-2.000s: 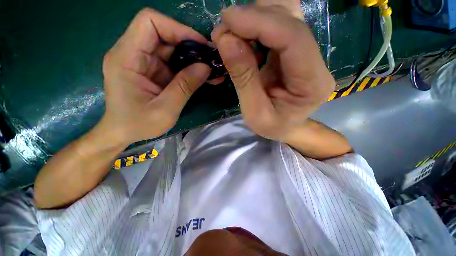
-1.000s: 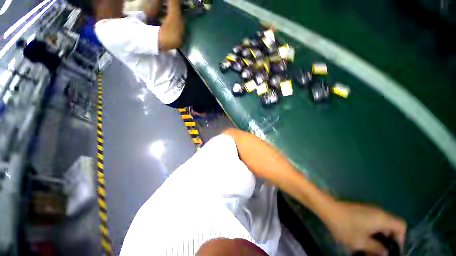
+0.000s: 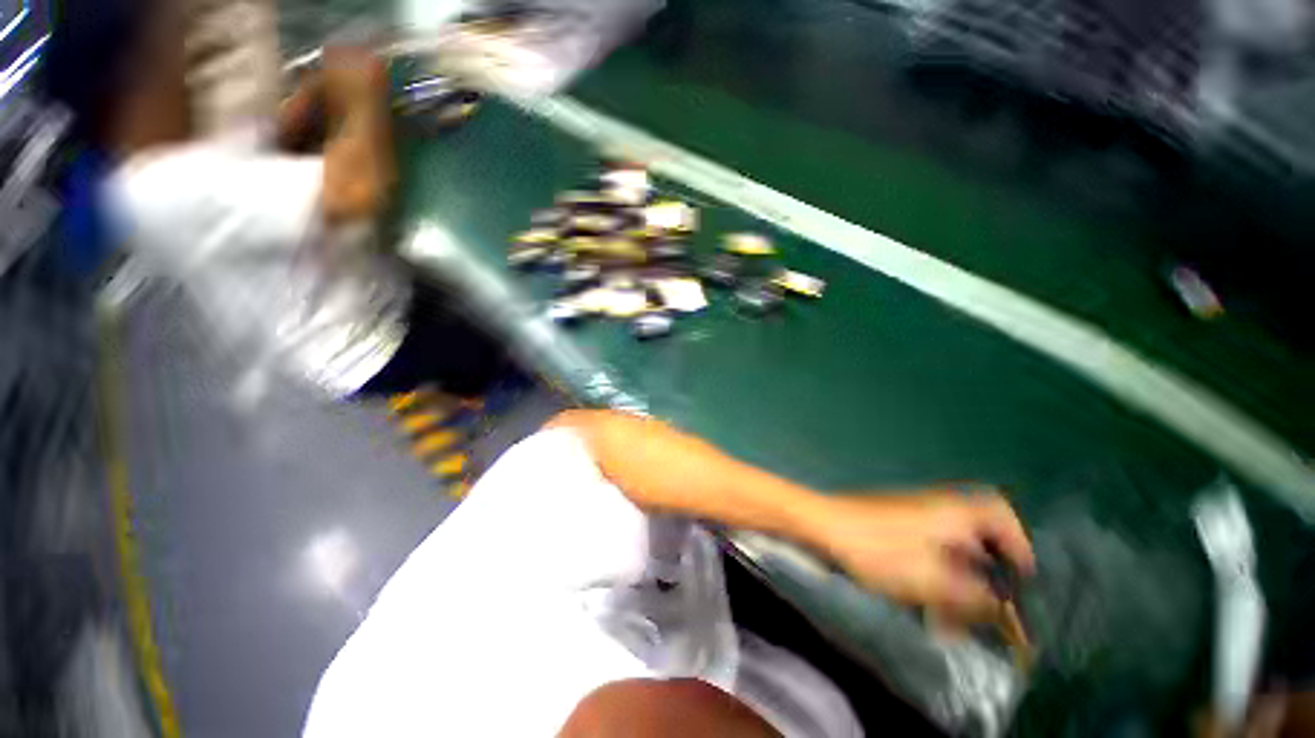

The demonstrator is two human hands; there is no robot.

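The picture is blurred. My left hand [image 3: 923, 555] is over the green bench at the lower right, its fingers closed on a small black device [image 3: 998, 577]. A pale elongated thing, which looks like the dispensing syringe [image 3: 1233, 606], is to the right of it. A skin-coloured patch, apparently my right hand [image 3: 1276, 715], shows at the bottom right corner, cut off by the edge; its grip cannot be made out. A cluster of black and yellow devices [image 3: 613, 252] lies on the bench, upper middle.
A pale rail [image 3: 923, 267] runs diagonally across the green bench [image 3: 865, 382]. One small piece [image 3: 1196, 291] lies beyond it. Another person in a white shirt [image 3: 267, 252] sits at upper left, near white material [image 3: 555, 43]. Grey floor with yellow-black tape [image 3: 433, 433] is at left.
The view has swung from my lap to the left, then partly back right. My left hand, still on the black device, now appears farther in from the lower right edge; the pale elongated thing has come into view.
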